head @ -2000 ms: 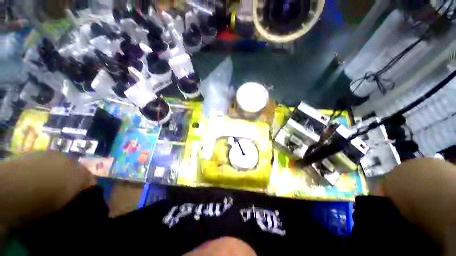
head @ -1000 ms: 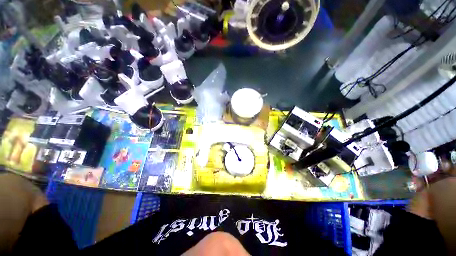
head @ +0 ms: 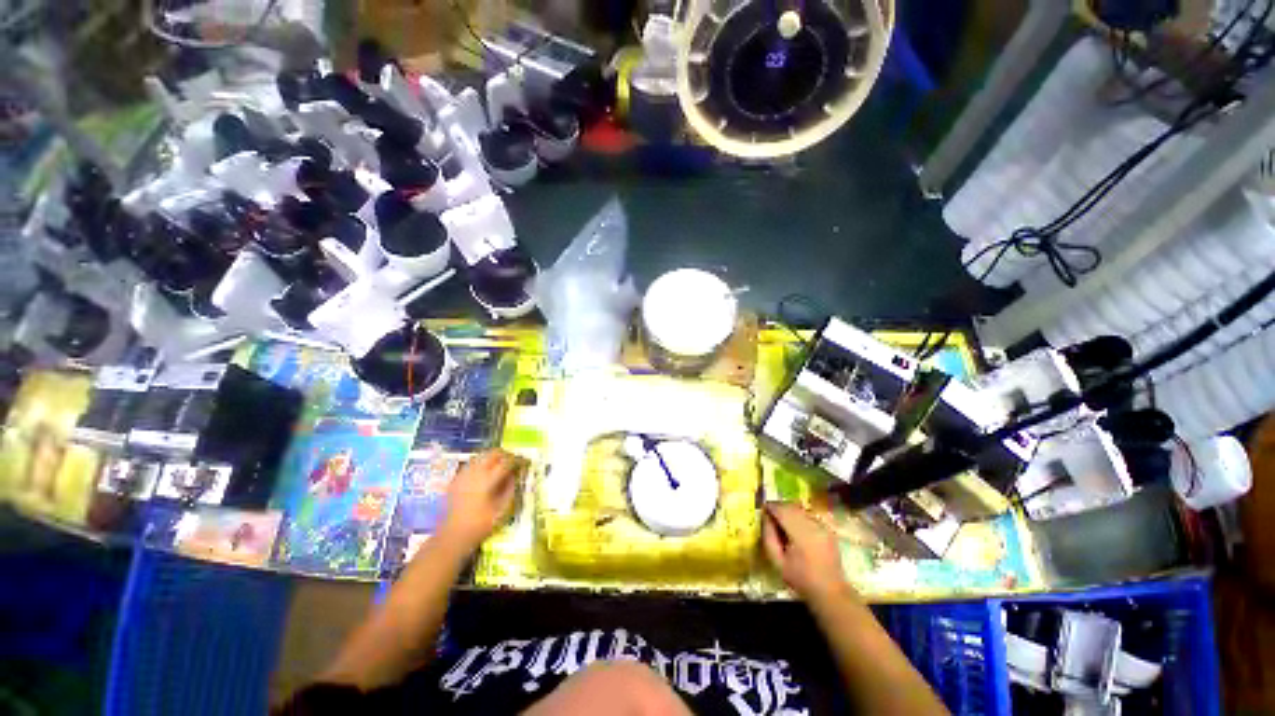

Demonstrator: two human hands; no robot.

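A white disc base (head: 673, 485) with a short dark wire at its centre lies on the yellow mat (head: 601, 557). My left hand (head: 485, 492) rests just left of the mat with its fingers curled; whether it holds anything cannot be told. My right hand (head: 800, 543) is at the mat's right edge, fingers curled and small in view; its fingertips are unclear. Neither hand touches the disc. The black screwdriver (head: 909, 473) lies above and right of my right hand, over the part holder (head: 842, 381).
A white-topped tub (head: 688, 313) and a clear plastic bag (head: 590, 287) stand behind the mat. Part-built units (head: 406, 367) crowd the left rear. A cream-ringed fan (head: 784, 63) is at the back. Blue crates (head: 196, 629) sit below the bench edge, the right one holding white parts (head: 1084, 657).
Both hands have come into view, one at each side of the mat. Earlier only arms showed at the picture's sides. The view has shifted, and the disc still lies on the mat.
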